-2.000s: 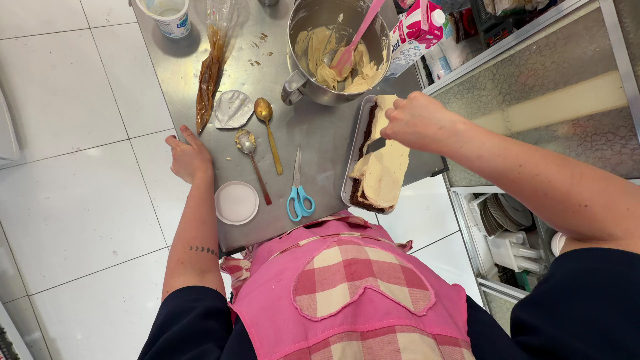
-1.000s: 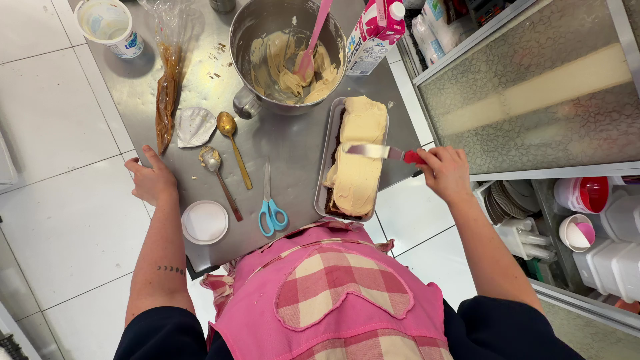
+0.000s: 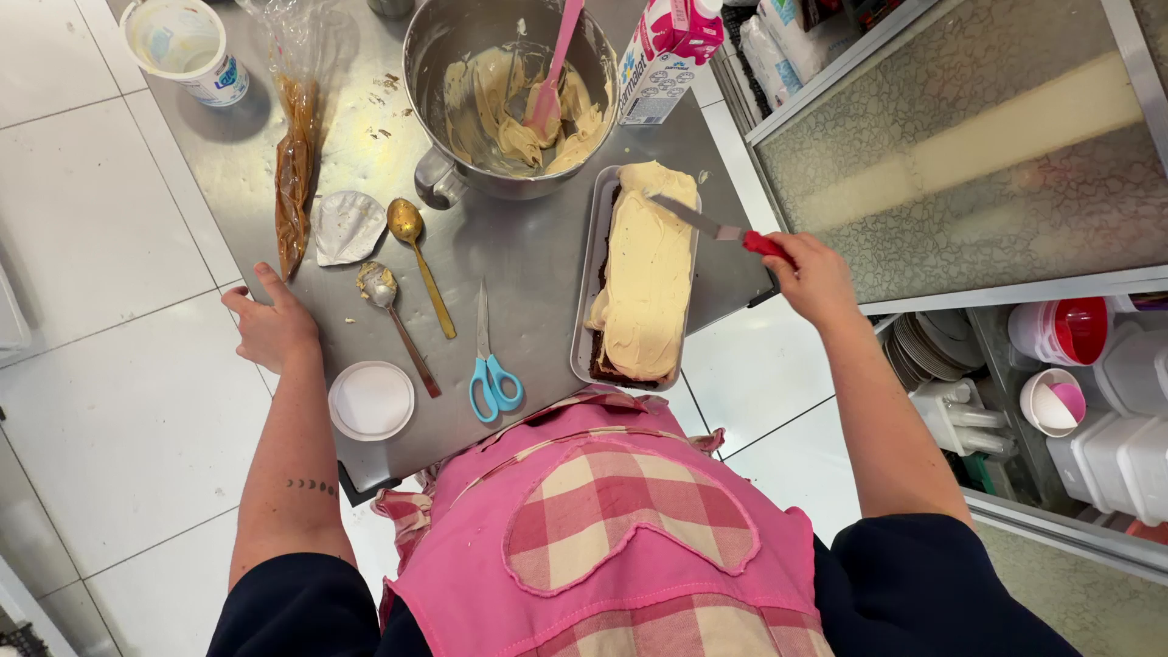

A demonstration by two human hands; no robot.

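My right hand (image 3: 810, 276) grips the red handle of an offset metal spatula (image 3: 693, 217), its blade resting on the cream near the far end of a cake. Pale beige cream (image 3: 650, 274) covers the top of the dark chocolate loaf cake (image 3: 606, 356), whose brown edge shows on the left. The cake sits in a clear rectangular plastic container (image 3: 584, 315). My left hand (image 3: 276, 321) rests on the left edge of the steel table with nothing in it, fingers apart. Behind the cake's left stands a steel mixing bowl (image 3: 429, 91) with cream and a pink spatula (image 3: 558, 64).
Blue-handled scissors (image 3: 495, 388), a white round lid (image 3: 370, 401), a gold spoon (image 3: 424, 265), a cream-smeared spoon (image 3: 401, 328), crumpled foil lid (image 3: 349, 226) and a bag of brown filling (image 3: 294, 182) lie on the table (image 3: 529, 265). A white tub (image 3: 187, 55) and Parmalat carton (image 3: 666, 64) stand farther back.
The right hand and spatula have moved from the middle of the cake toward its far end. The cream, in two patches with a gap before, now lies as one smoother layer.
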